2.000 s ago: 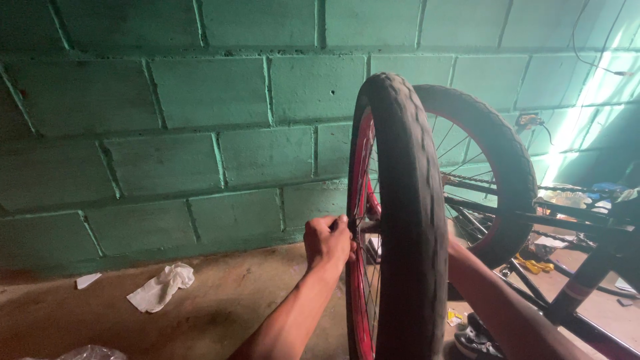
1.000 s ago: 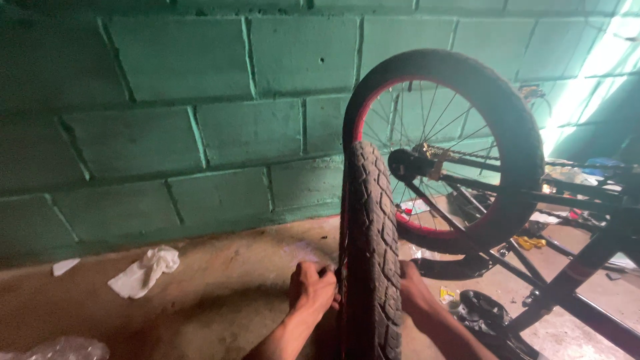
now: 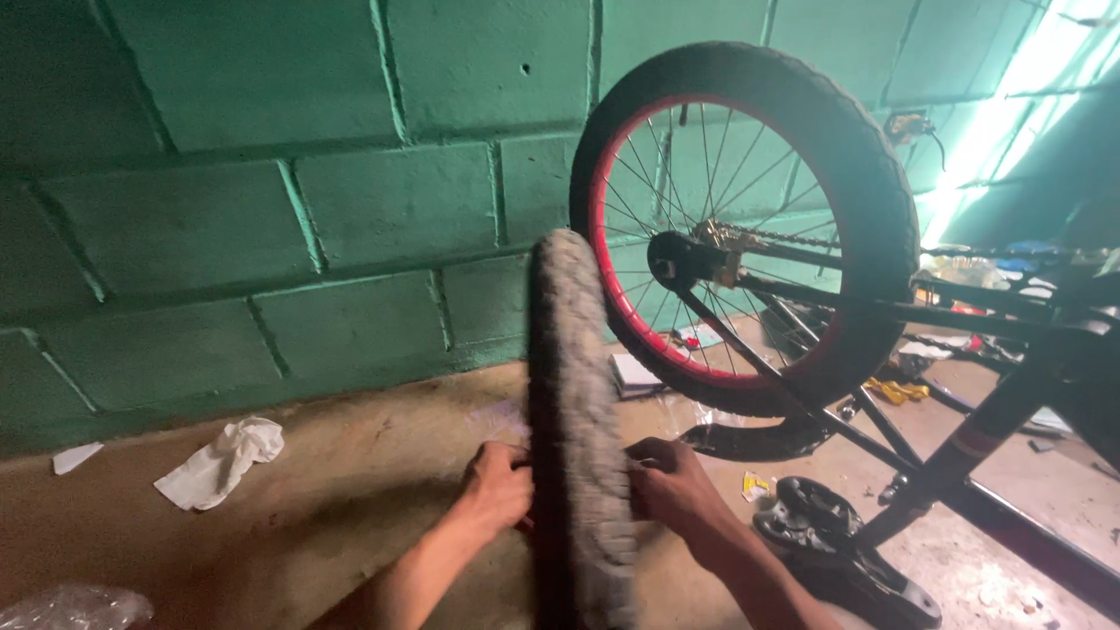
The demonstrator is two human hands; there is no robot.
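Note:
A bicycle wheel with a knobby black tire (image 3: pixel 582 411) stands upright between my two hands, its tread facing me and blurred. My left hand (image 3: pixel 499 486) is at its left side and my right hand (image 3: pixel 669 481) at its right side, both low near the middle of the wheel. The fingers curl in toward the wheel, but the tire hides the fingertips and whatever they grip. Just behind, a second wheel with a red rim (image 3: pixel 604 227) is mounted in a black bicycle frame (image 3: pixel 989 446), with its chain and sprocket showing.
A green block wall (image 3: pixel 376 201) rises behind. On the concrete floor lie a crumpled white cloth (image 3: pixel 223 459), clear plastic (image 3: pixel 74 608), a yellow item (image 3: pixel 897 391) and a black object (image 3: pixel 814 525) beside the frame. More litter lies at the right.
The wheel between my hands and both hands have come down from in front of the wall and the mounted wheel. The red rim that showed on its left side is now out of sight. The view has shifted.

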